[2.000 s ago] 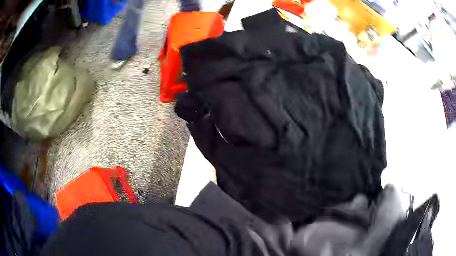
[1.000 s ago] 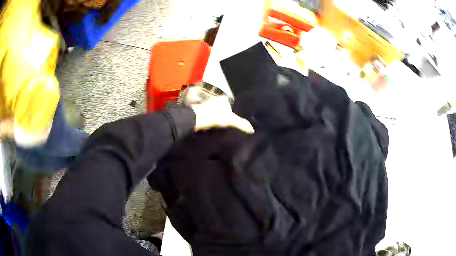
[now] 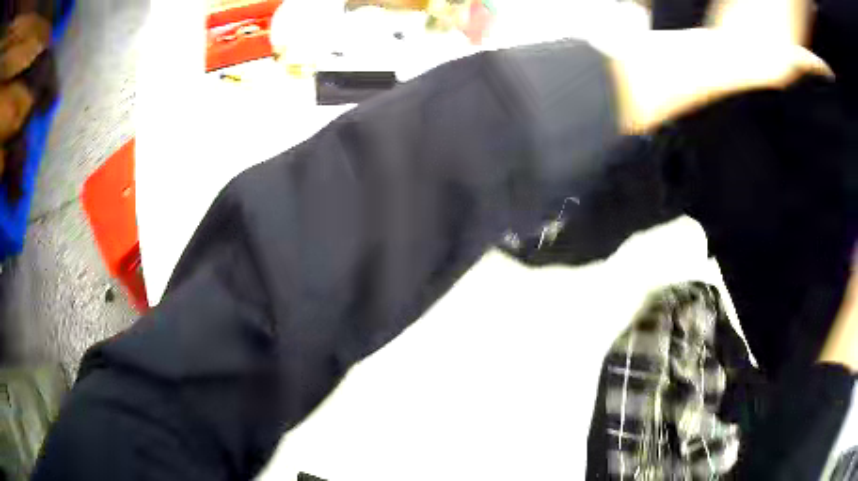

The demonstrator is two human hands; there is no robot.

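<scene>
My left arm, in a dark sleeve, reaches across the view from the lower left. My left hand (image 3: 710, 80), bare and blurred, is on a black garment (image 3: 771, 197) at the upper right and seems to grip it; its fingertips are unclear. The garment hangs or lies in dark folds down the right side, with a thin light string near the sleeve. Only a blurred sliver of my right hand (image 3: 843, 329) shows at the right edge, against the black cloth; its fingers are cut off.
A black-and-cream plaid garment (image 3: 659, 395) lies on the white table (image 3: 452, 376) at the lower right. A dark flat piece (image 3: 356, 87) and a red tray (image 3: 240, 36) are at the back. A red stool (image 3: 115, 216) stands left.
The view has swung right. The black coat that filled the centre is out of its former place. My left hand has moved to the upper right; a sliver of my right hand now shows.
</scene>
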